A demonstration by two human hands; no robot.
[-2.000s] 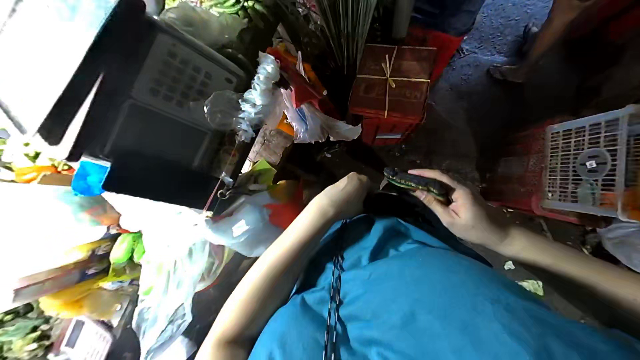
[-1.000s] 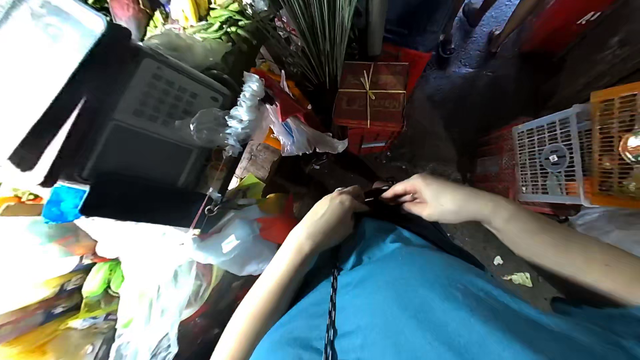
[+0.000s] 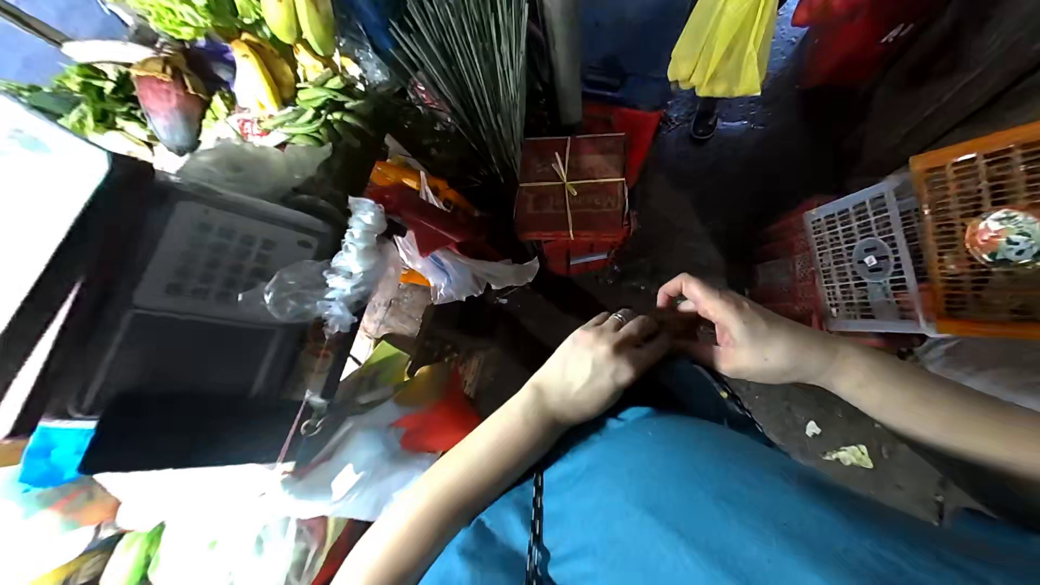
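Close together in front of my blue shirt [image 3: 715,496], my two hands meet over a dark bag with a chain strap [image 3: 534,528]. My left hand [image 3: 597,361], with a ring on one finger, has its fingers curled at the bag's opening. Just right of it, my right hand [image 3: 731,333] bends its thumb and fingers around something dark reddish-brown [image 3: 681,325], too shadowed to name. Whether the left hand grips the bag or the same item cannot be made out.
A weighing scale [image 3: 227,252] stands at left, with vegetables and a banana blossom [image 3: 169,101] behind. Ahead is a string-tied red box [image 3: 573,187]. White [image 3: 865,252] and orange [image 3: 975,244] plastic crates stand right. A person with a yellow garment [image 3: 723,49] is beyond.
Two seconds ago my right hand held a dark item with green on it, apart from my left; now both hands are together at the bag. A person in yellow has come into view.
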